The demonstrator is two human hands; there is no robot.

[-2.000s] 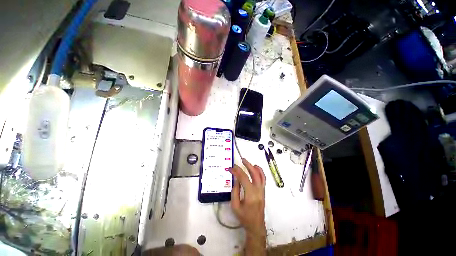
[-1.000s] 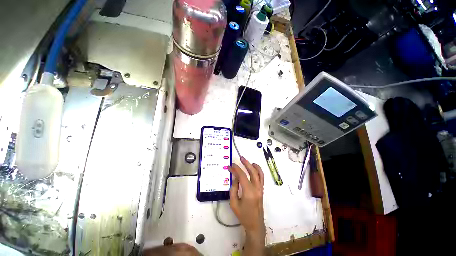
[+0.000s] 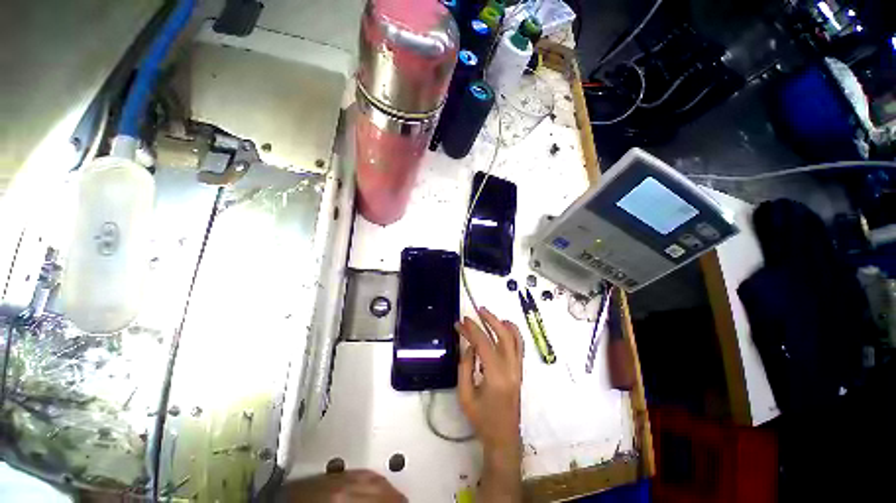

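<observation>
A smartphone (image 3: 426,319) lies flat on the white machine table, its screen mostly dark with a small white bar low down. A cable runs out at its lower end. My right hand (image 3: 491,371) rests at the phone's right edge, fingers bent and apart, holding nothing. My left hand (image 3: 346,487) is cut off by the bottom edge, its fingers not clear. A second dark phone (image 3: 490,224) lies just above and to the right, with a thin cable across its left side.
A pink flask (image 3: 395,118) stands behind the phones, with thread cones (image 3: 469,118) beside it. A control panel (image 3: 639,221), yellow-green snips (image 3: 537,326) and a metal tool (image 3: 599,332) are at the right. White sewing machine parts (image 3: 108,236) fill the left. Dark cloth (image 3: 811,295) lies far right.
The phone's screen has turned from a lit white-pink list to mostly dark. My right fingertips have moved slightly off the screen to its edge. My left hand shows a little more at the bottom.
</observation>
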